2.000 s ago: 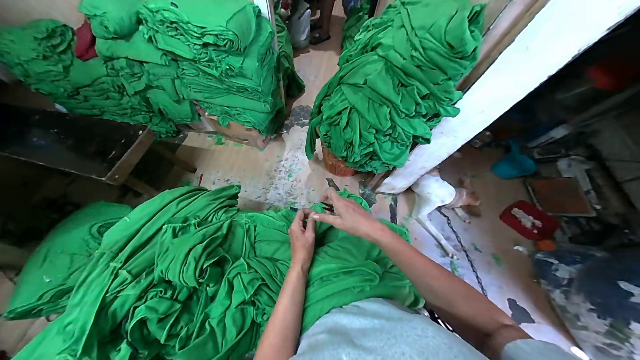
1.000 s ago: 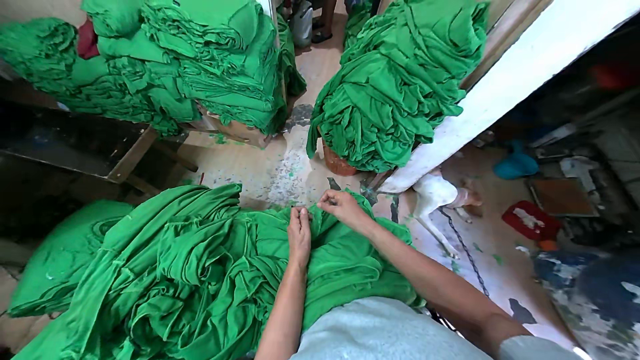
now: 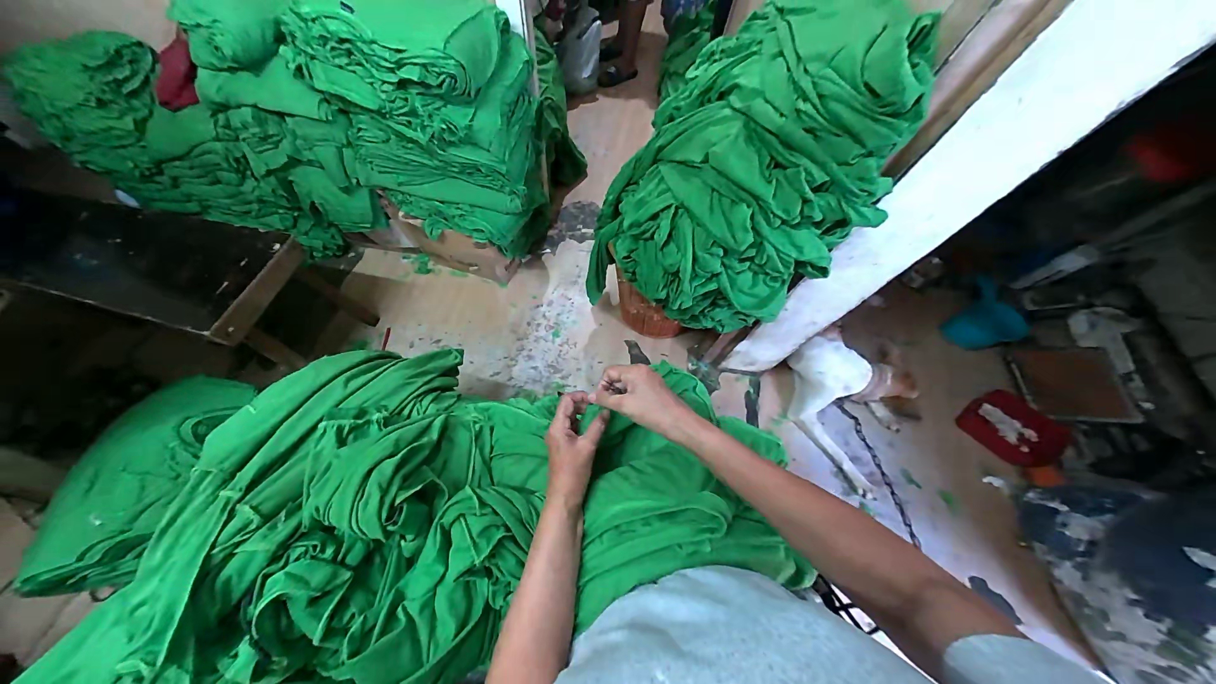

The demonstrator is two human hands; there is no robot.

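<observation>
Green fabric pieces (image 3: 408,503) lie heaped in front of me and across my lap. Above the far edge of this heap my two hands meet, fingertips close together. My left hand (image 3: 576,446) is upright with thumb and fingers slightly apart; whether it pinches something small cannot be told. My right hand (image 3: 646,397) has its thumb and forefinger drawn together beside the left fingertips, and anything between them is too small to make out. A folded green bundle (image 3: 123,484) rests left of the heap.
Stacked green cloth (image 3: 418,123) stands back left by a dark table (image 3: 142,256). Another green pile (image 3: 750,180) fills an orange-brown container (image 3: 646,309) beside a white post (image 3: 950,180). A white dog (image 3: 826,375) and chain (image 3: 879,475) are on the floor at right. Someone's leg (image 3: 627,43) shows behind.
My right hand has shifted slightly between frames and its fingers are more curled now than two seconds ago. The left hand's fingers have bent a little since one second ago. The piles look unchanged.
</observation>
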